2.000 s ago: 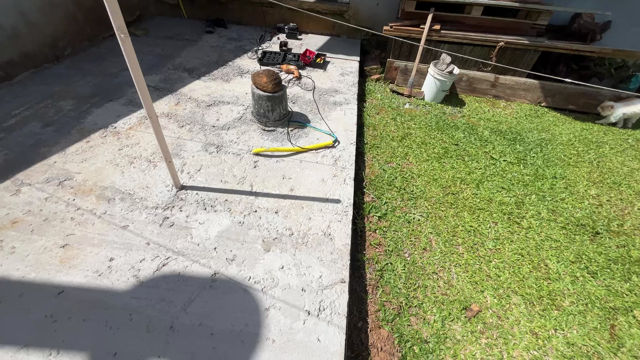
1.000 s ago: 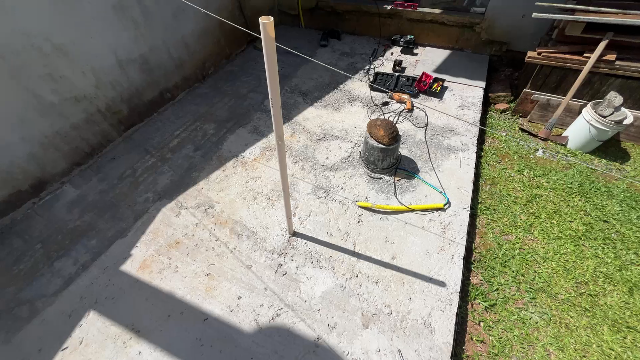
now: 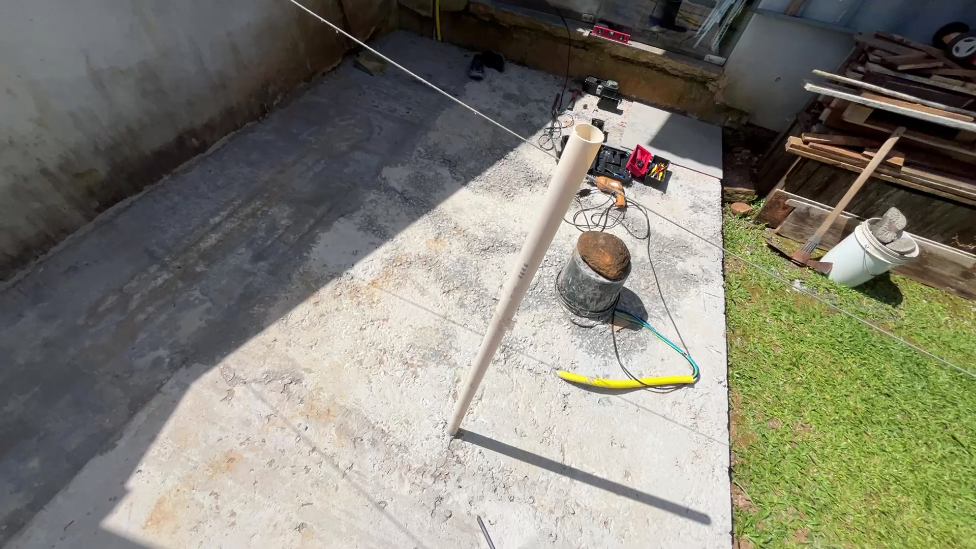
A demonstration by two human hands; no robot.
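Observation:
Neither my left hand nor my right hand shows in the head view. A white plastic pipe (image 3: 526, 274) stands upright out of the concrete slab (image 3: 366, 412), its open top end towards me, and casts a long shadow to the right. Behind it on the slab is a dark bucket (image 3: 591, 286) with a brown rock (image 3: 604, 255) on top. In front of the bucket lies a yellow corrugated conduit (image 3: 625, 380) with blue and green wires at its right end. An orange power drill (image 3: 611, 191) lies farther back, its cord coiled beside it. A thin metal rod (image 3: 485, 532) shows at the bottom edge.
A taut line (image 3: 427, 82) crosses above the slab. Open toolboxes (image 3: 612, 164) lie behind the drill. A stained wall (image 3: 152, 99) bounds the left side. Beyond the slab's right edge is grass (image 3: 854, 396), with a white bucket (image 3: 869, 253), a long-handled tool (image 3: 854, 191) and stacked boards (image 3: 900, 145).
The view has swung left and closer to the pipe, whose open top is now in sight. The bucket, conduit and drill lie as before on the slab.

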